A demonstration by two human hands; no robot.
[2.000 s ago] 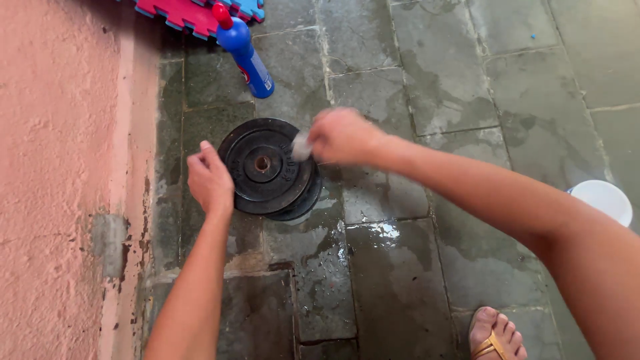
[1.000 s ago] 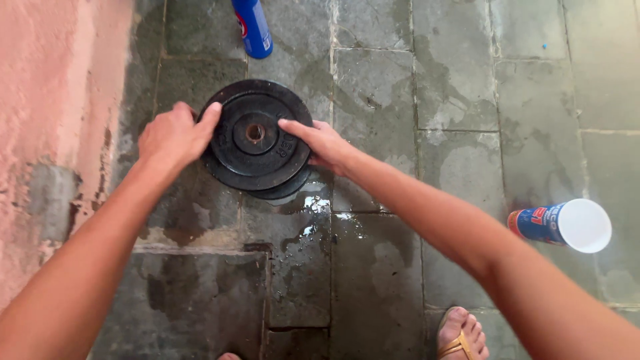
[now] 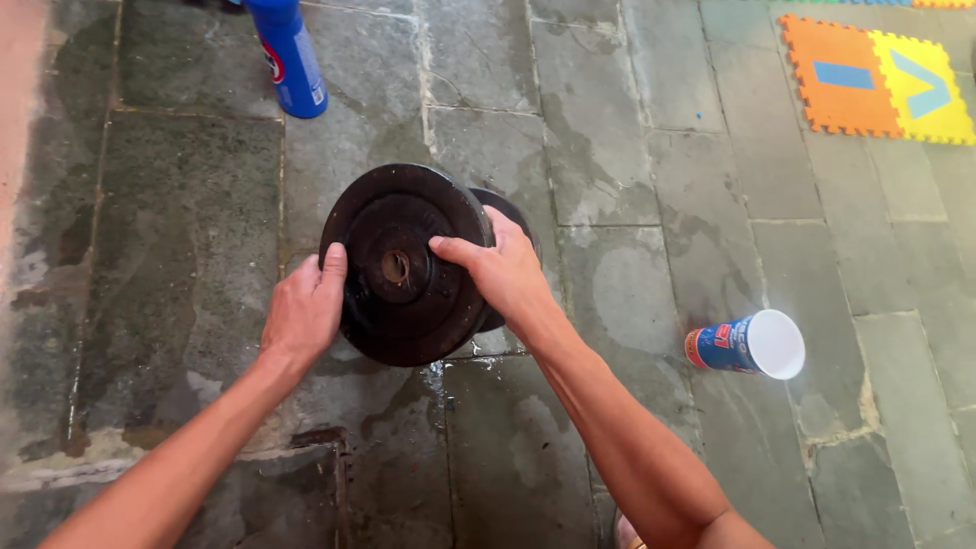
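A round black weight plate (image 3: pixel 366 313) with a rusty centre hole is held between my two hands, raised a little and tilted. My left hand (image 3: pixel 303 309) grips its left rim, thumb on the upper face. My right hand (image 3: pixel 507 267) holds the right side, its thumb reaching across the face and its other fingers hidden behind the rim. A second black plate (image 3: pixel 507 210) shows partly behind and to the right of the first, low near the wet stone floor (image 3: pixel 503 427).
A blue plastic bottle (image 3: pixel 301 72) stands at the upper left. A blue printed cup (image 3: pixel 724 347) with a white inside is at the right. Orange (image 3: pixel 839 99) and yellow (image 3: pixel 926 114) foam mat tiles lie at the upper right. A pink wall (image 3: pixel 19 114) borders the far left.
The top plate, which sat on the other one, has been lifted and shifted left off it. My right hand, blurred with a small pale thing two seconds ago, now grips the plate. The view has shifted.
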